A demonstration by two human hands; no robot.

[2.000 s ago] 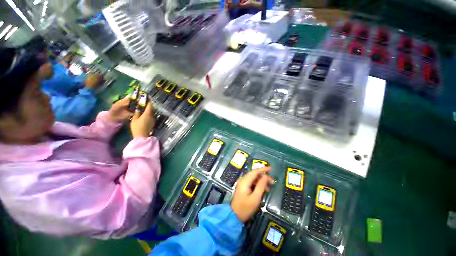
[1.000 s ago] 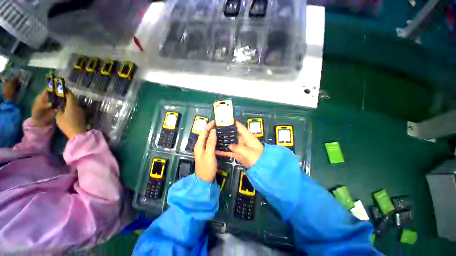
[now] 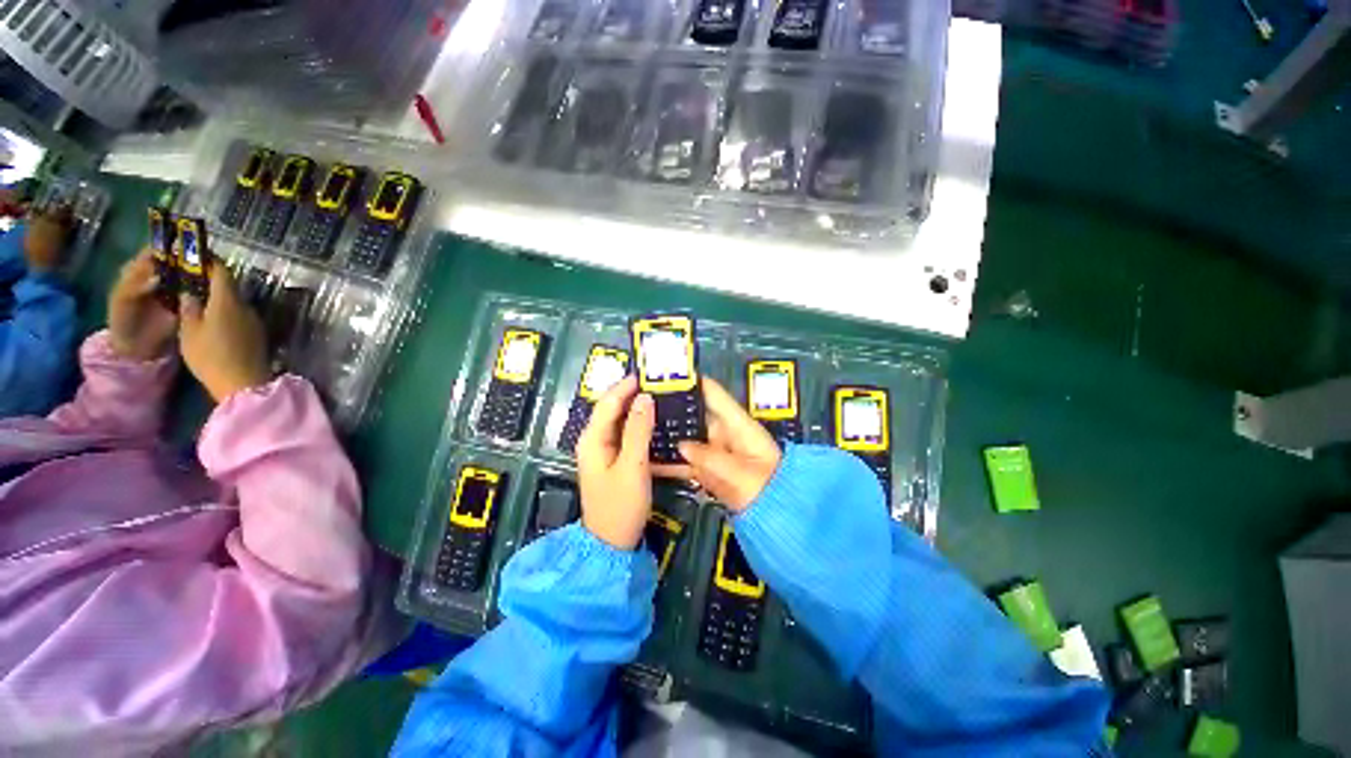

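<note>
My left hand point(image 3: 615, 462) and my right hand point(image 3: 731, 444) hold one yellow-framed keypad phone point(image 3: 667, 370) upright between them, above the blister tray point(image 3: 422, 570). Its screen is lit white and my fingers touch its lower keypad sides. The clear tray holds several yellow-framed phones in its pockets. The upper-row screens are lit, such as the phone at the upper left point(image 3: 513, 382). The phone at the lower left point(image 3: 471, 526) has a dark screen. An all-dark phone point(image 3: 554, 507) lies beside it, partly hidden by my left sleeve. My sleeves hide parts of the lower row.
Green batteries point(image 3: 1012, 478), a white battery point(image 3: 1074, 652) and black pieces point(image 3: 1203, 683) lie at right. A white board point(image 3: 948, 193) bears upper blister trays point(image 3: 874, 219). At left, a person in a pink smock point(image 3: 282, 459) holds two phones beside another tray point(image 3: 348, 319). Metal posts point(image 3: 1286, 388) stand at right.
Two seconds ago only my left hand showed, over a phone in the upper row. Since one second ago, both hands have held a phone up, and it has moved slightly down in view.
</note>
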